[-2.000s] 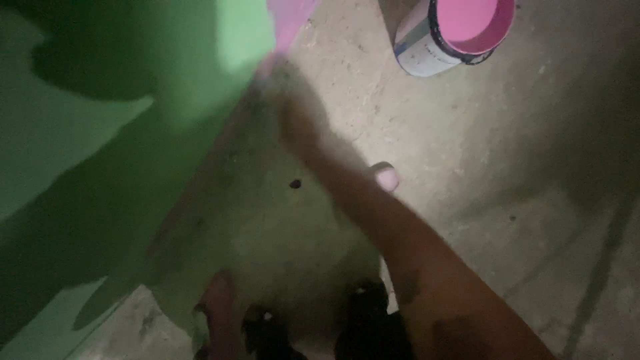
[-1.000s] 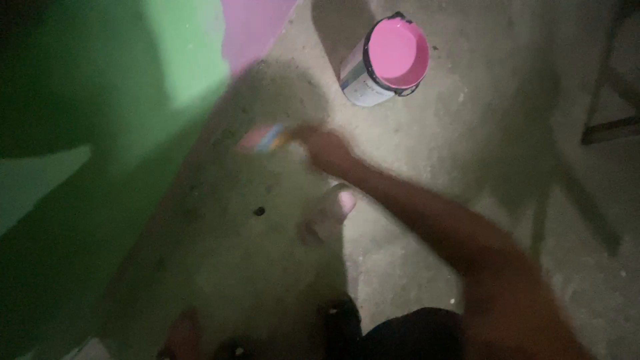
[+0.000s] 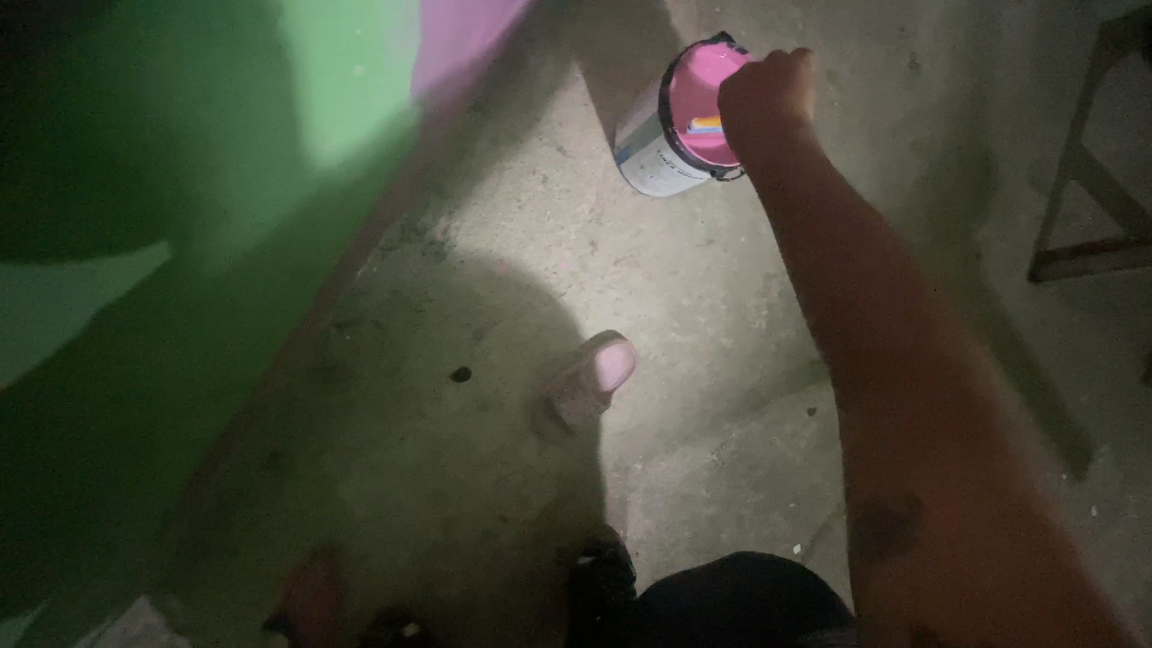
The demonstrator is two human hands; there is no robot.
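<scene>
My right hand [image 3: 769,99] is closed around a paintbrush [image 3: 705,124] at the mouth of a paint bucket [image 3: 661,166]. Part of the brush shows inside the rim, with yellow and blue on it; its bristles cannot be made out. Pink paint [image 3: 706,81] lies in the bucket, which has a dark rim and a pale side bearing writing. Left of the bucket, the wall [image 3: 351,72] is green with a pink-painted part [image 3: 454,40]. My left hand is not in view.
A dark frame with crossing legs [image 3: 1089,256] stands on the concrete floor [image 3: 711,360] at the right. A roundish pinkish object [image 3: 612,364] lies mid-floor, near a small dark spot [image 3: 461,374]. Dark clothing [image 3: 747,603] shows at the bottom.
My right hand has moved from near the base of the wall to the bucket, bringing the brush over the paint. The view has shifted.
</scene>
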